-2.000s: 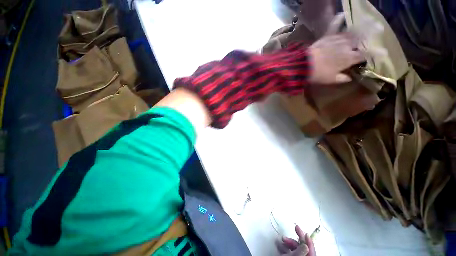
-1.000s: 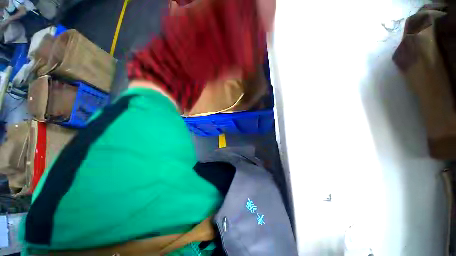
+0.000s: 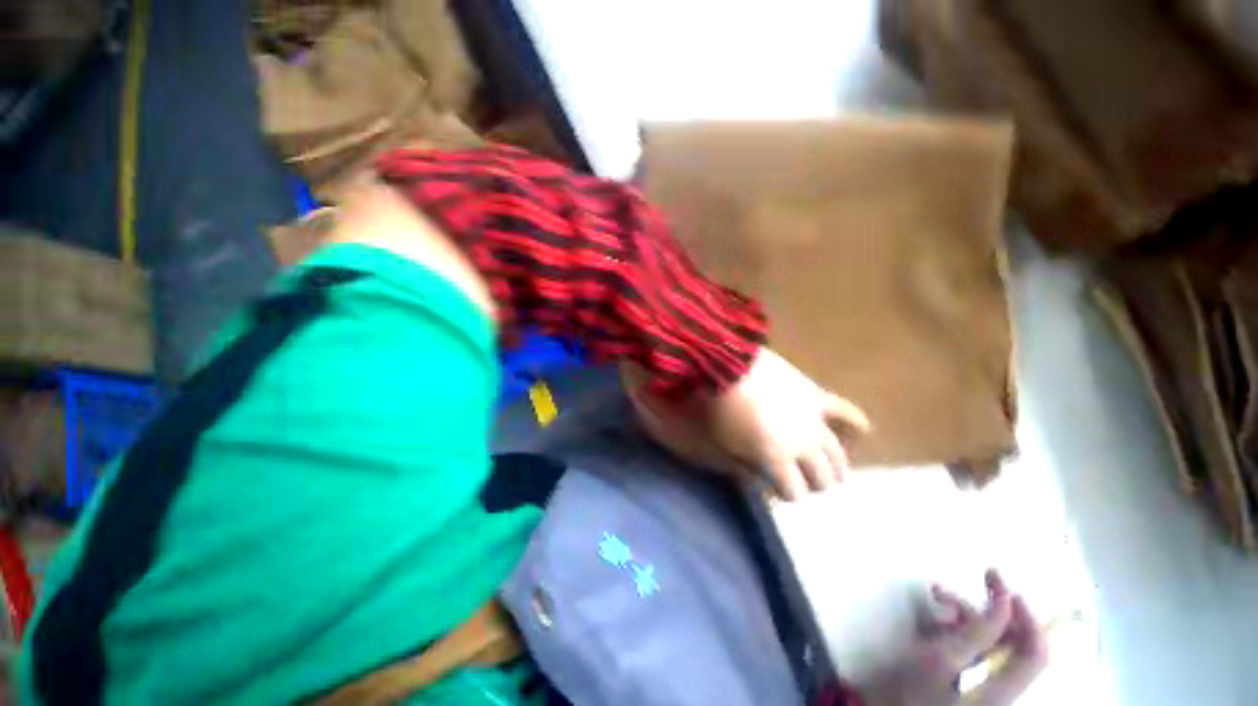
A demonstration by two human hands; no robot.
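A tan-brown bag body (image 3: 883,290) lies flat on the white table in front of me. My left hand (image 3: 793,421), in a red-black checked sleeve cover, is at its near left edge with the fingers curled over the fabric; the part under my wrist is hidden. My right hand (image 3: 986,641) is low in the picture, blurred and partly cut off, over the table near the bag. Its fingers are curled around a small pale pen-like tool (image 3: 977,673), whose tip is too blurred to make out.
Brown bag bodies are stacked at the far side of the table (image 3: 1104,124), with folded pale edges (image 3: 1200,372) on the right. A tan heap of bags (image 3: 359,83) lies left of the table edge. Blue crates (image 3: 111,414) stand on the dark floor with a yellow line (image 3: 134,138).
My left hand has come back from the left side over the table, and a bag body now lies in front of me. My right hand, out of view one second ago, shows again.
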